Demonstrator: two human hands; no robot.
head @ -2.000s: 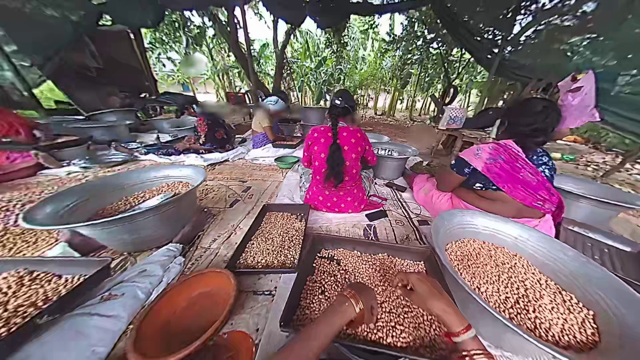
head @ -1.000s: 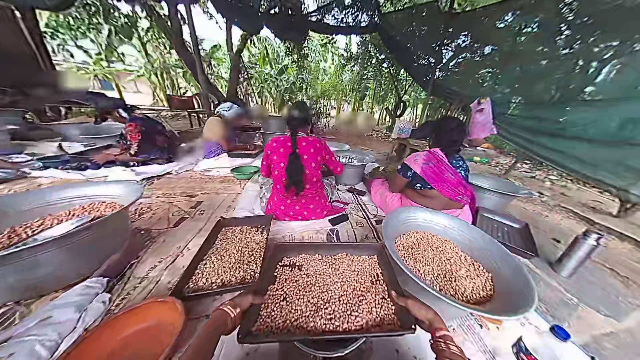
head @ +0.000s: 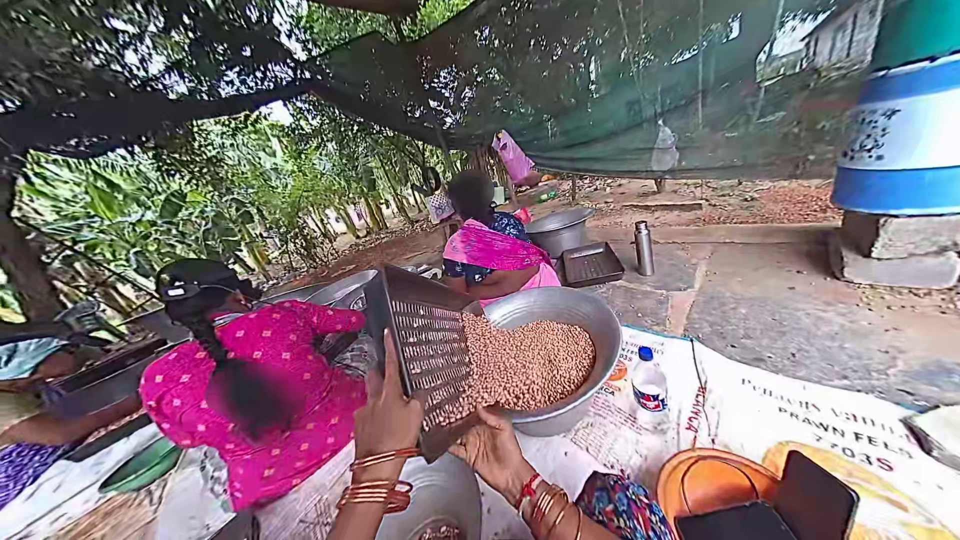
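My left hand (head: 390,409) grips the raised left side of a dark slotted tray (head: 431,349). My right hand (head: 491,446) holds the tray's lower near edge. Tilted down to the right, the tray rests over the rim of a wide metal basin (head: 600,322), and light brown nuts or seeds (head: 532,360) slide from it onto the heap inside. Below my hands stands another metal basin (head: 442,495), with a few of the same pieces at its bottom. Bangles circle both of my wrists.
A person in a pink dotted top (head: 300,375) sits close at the left; another in a pink drape (head: 499,247) sits ahead. A plastic bottle (head: 649,382), an orange basin (head: 712,480) and printed sacks (head: 787,420) lie at the right. A steel flask (head: 643,247) stands farther back.
One second ago the tray was level and full between my hands; now it is tipped toward the metal basin, and much of its slotted bottom shows. The view has swung right.
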